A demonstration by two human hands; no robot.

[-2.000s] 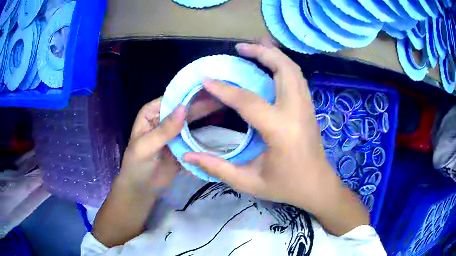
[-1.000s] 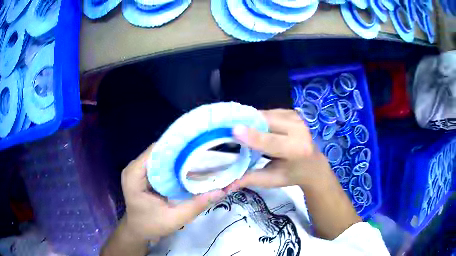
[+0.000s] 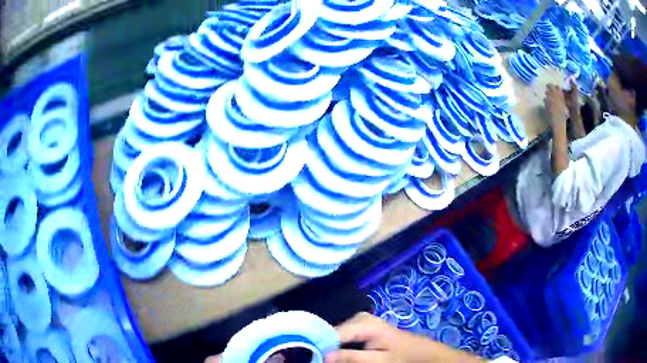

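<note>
An assembled ring [image 3: 301, 326], a wide white disc with a blue band around its hole, is at the bottom edge, partly cut off. My right hand [image 3: 372, 342] grips its right side, with the fingers partly hidden. Only a sliver of my left hand [image 3: 214, 358] shows against the ring's left edge; the rest is cut off by the picture's edge. Many assembled rings [image 3: 266, 166] lie heaped in overlapping rows on the bench [image 3: 167, 308] in front of me.
A blue flange tray [image 3: 106, 234] with plain wide rings stands at the left. A blue collar bin [image 3: 507, 322] with jumbled narrow hoops is below the bench at right. Another person [image 3: 589, 170] works at the bench farther right, beside a blue bin of parts [image 3: 599, 276].
The view has lifted towards the bench, showing the whole heap and the neighbouring person. The held ring and my hands now sit at the bottom edge; my left hand is almost out of view.
</note>
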